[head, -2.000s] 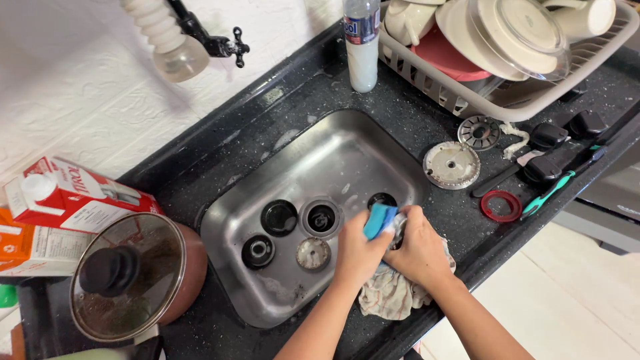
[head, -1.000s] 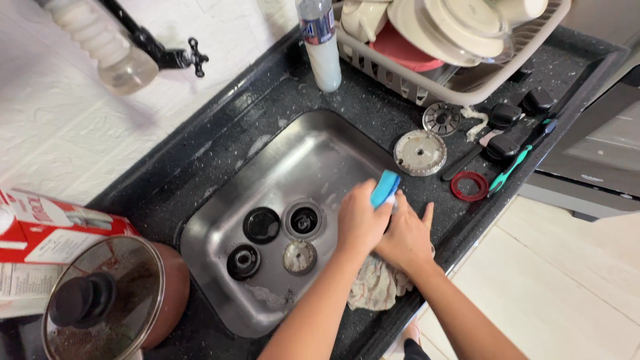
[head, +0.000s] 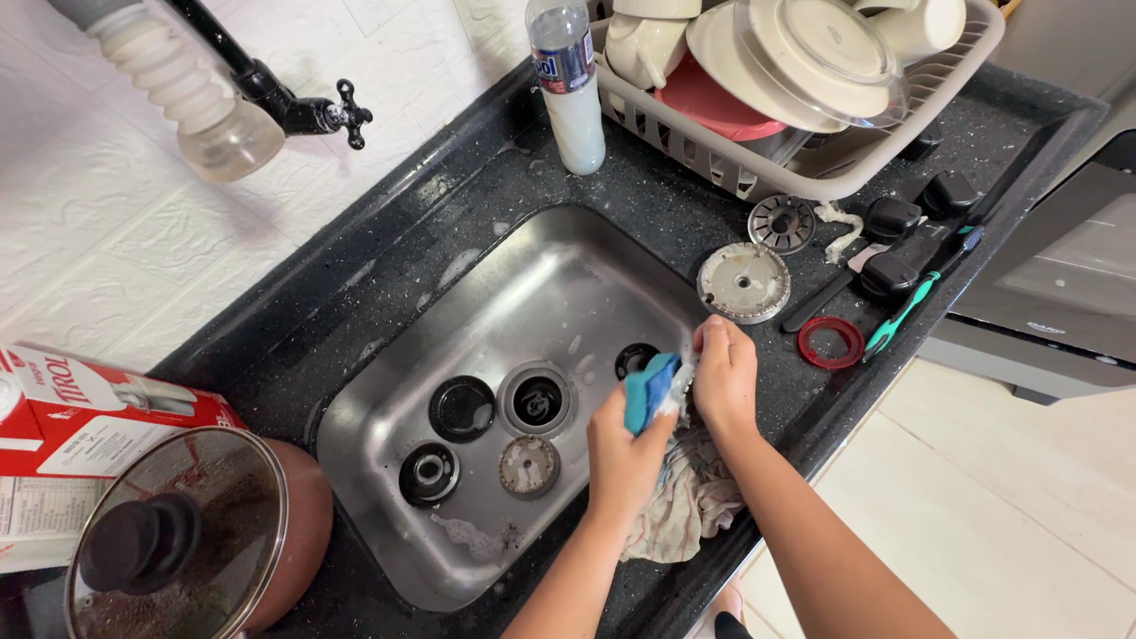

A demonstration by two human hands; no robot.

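My left hand [head: 626, 457] grips a blue sponge [head: 650, 392] with white foam on it, over the right edge of the steel sink [head: 568, 257]. Close beside it, my right hand [head: 726, 373] has its fingers curled around a foamy piece, mostly hidden, that touches the sponge. Inside the sink, around the drain [head: 537, 399], lie a black burner cap [head: 461, 408], a black burner ring [head: 429, 474] and a metal burner head [head: 529, 465]. Another black part [head: 635, 362] lies near my left hand. A crumpled cloth [head: 679, 506] lies below my hands on the sink's edge.
Right of the sink are a large burner head [head: 744, 282], a slotted disc [head: 781, 224], a red ring [head: 830, 343], a green toothbrush [head: 903, 315] and black knobs [head: 890, 217]. Behind stand a bottle [head: 577, 115] and a dish rack [head: 834, 182]. A lidded pot [head: 302, 524] and cartons [head: 106, 408] stand left.
My hands have drawn apart a little from where they overlapped a second ago, and more of the foamy sponge face shows. The parts in the sink have not moved.
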